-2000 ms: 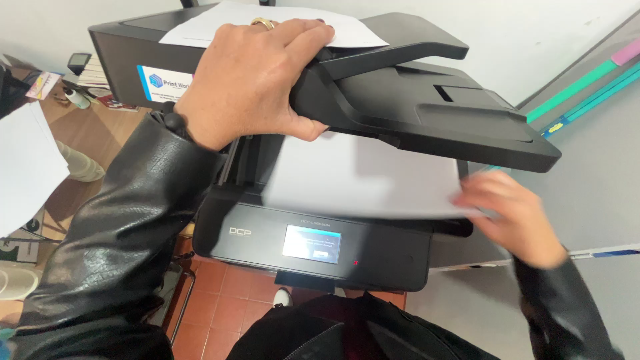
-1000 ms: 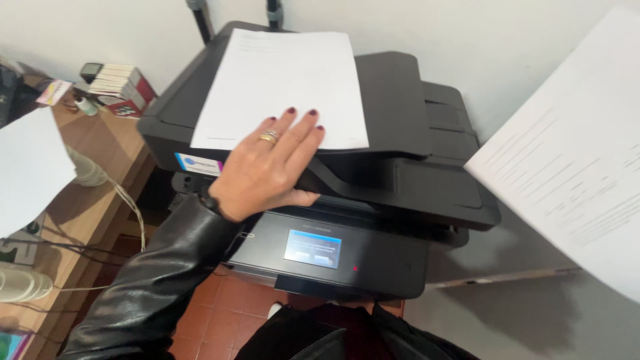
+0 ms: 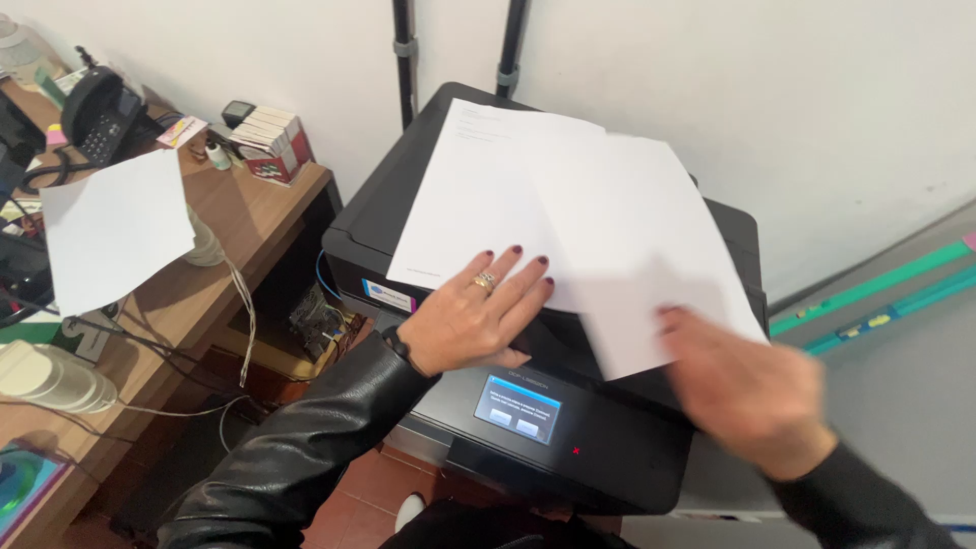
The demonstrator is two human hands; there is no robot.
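Observation:
A black multifunction printer (image 3: 381, 206) stands before me with its lid down and its touchscreen (image 3: 518, 408) lit. On the lid lies a white printed sheet (image 3: 473, 191). My left hand (image 3: 476, 313) rests with spread fingers on that sheet's lower edge, the palm over the printer's front edge. My right hand (image 3: 747, 389), blurred by motion, holds another white sheet (image 3: 640, 236) by its lower part. This second sheet overlaps the right side of the first; whether it touches the lid cannot be told.
At left is a wooden desk (image 3: 229, 206) with a desk phone (image 3: 103, 114), a box of cards (image 3: 271, 145), a small bottle (image 3: 218, 156), white paper (image 3: 118, 229) and loose cables. A white wall stands behind the printer. Green strips (image 3: 877, 286) lie at right.
The printer lid, raised two seconds ago, is down. My right hand has brought its sheet from the far right over the lid. My left hand stays at the printer's front edge.

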